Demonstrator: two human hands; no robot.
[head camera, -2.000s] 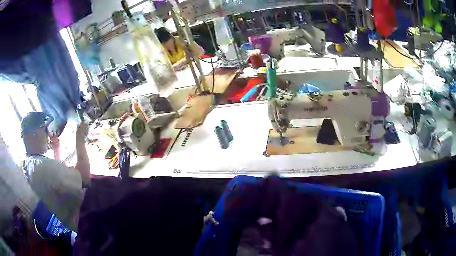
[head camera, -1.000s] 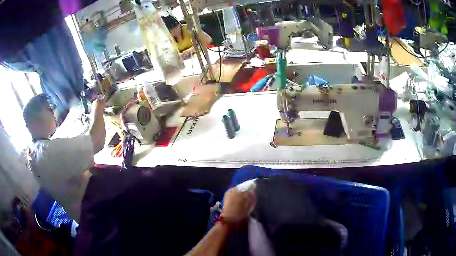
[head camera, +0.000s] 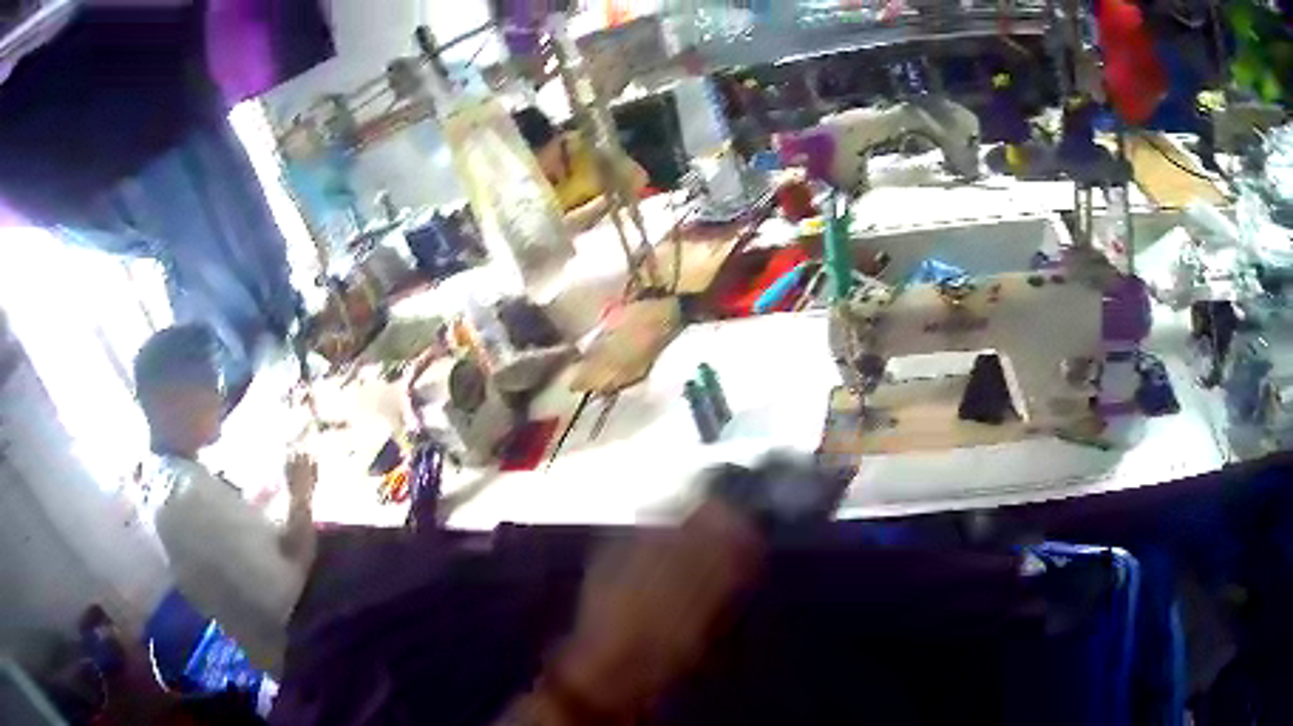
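Note:
My left hand (head camera: 681, 567) is blurred and reaches up from the bottom edge at centre. Its fingers close on a dark cloth piece (head camera: 794, 489), whose grey-looking edge stands up against the white table front. More dark cloth (head camera: 879, 610) spreads below and to the right, over most of the blue crate; the crate's right rim (head camera: 1127, 567) shows. A large dark cloth heap (head camera: 411, 610) lies to the left of my hand. My right hand is not visible.
A cream sewing machine (head camera: 964, 333) stands on the white table (head camera: 624, 482), with a green cone (head camera: 837, 255) beside its head. Two dark green spools (head camera: 706, 403) stand left of it. A person (head camera: 220, 496) sits at left, beside another machine (head camera: 468, 404).
My left hand has moved slightly up with the cloth, towards the table edge. Dark cloth now covers much of the crate that showed before. The view has shifted, so the machine appears further right.

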